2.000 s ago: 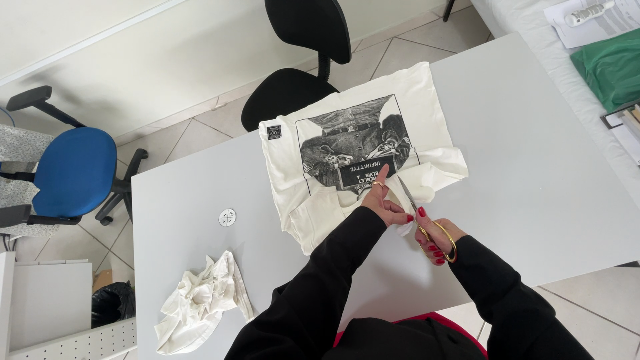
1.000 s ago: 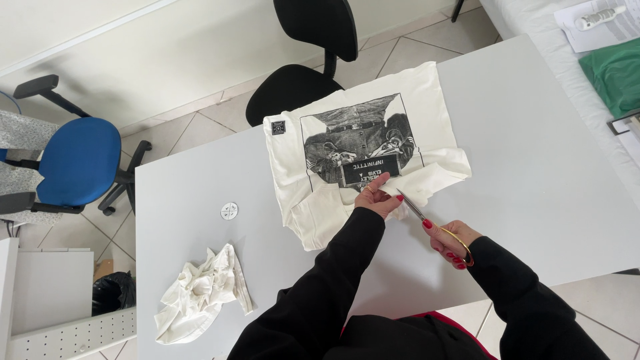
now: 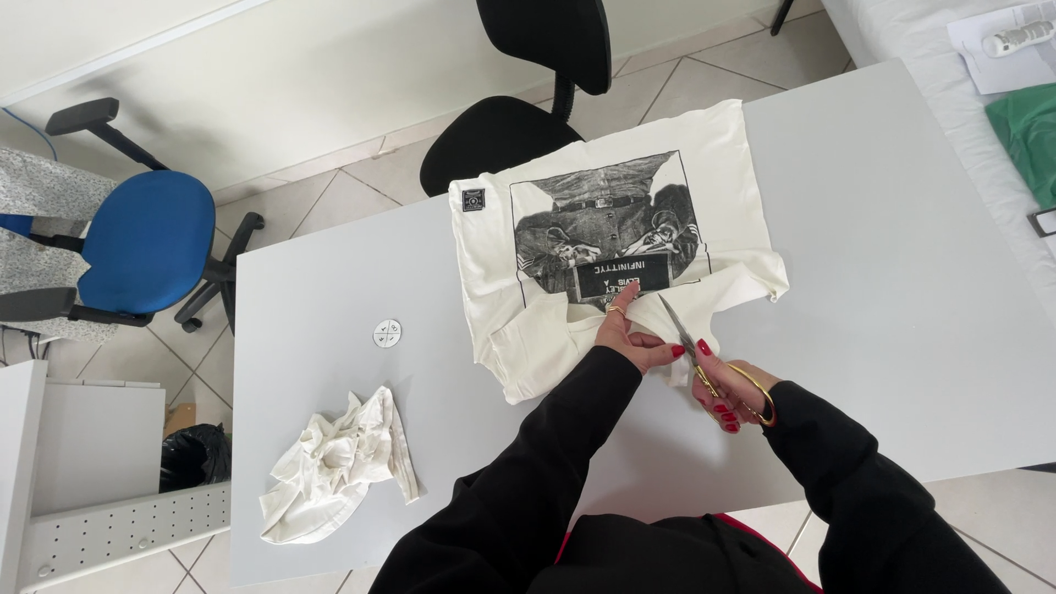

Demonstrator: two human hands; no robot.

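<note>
A white T-shirt cloth (image 3: 487,280) with a black-and-white printed picture lies spread on the grey table (image 3: 866,272), its near edge folded and uneven. On that near edge is my left hand (image 3: 639,338), its index finger extended over the print and the fabric between its fingers and thumb. My right hand (image 3: 734,392) holds scissors with gold handles (image 3: 759,396), their blades pointing away from me at the cloth beside my left thumb. Whether the blades are parted is hard to tell. A crumpled white cloth piece (image 3: 338,466) lies at the table's near left.
A round white disc (image 3: 386,333) with marks lies on the table's left part. Beyond the far edge stands a black chair (image 3: 503,136); a blue chair (image 3: 148,239) is at the left. At the right, a white-covered surface (image 3: 899,41) bears papers, a white bottle (image 3: 1019,40) and green fabric (image 3: 1027,136).
The scissors and my right hand first moved away from my left hand, then came back close to it. My left hand stays at the cloth's near edge.
</note>
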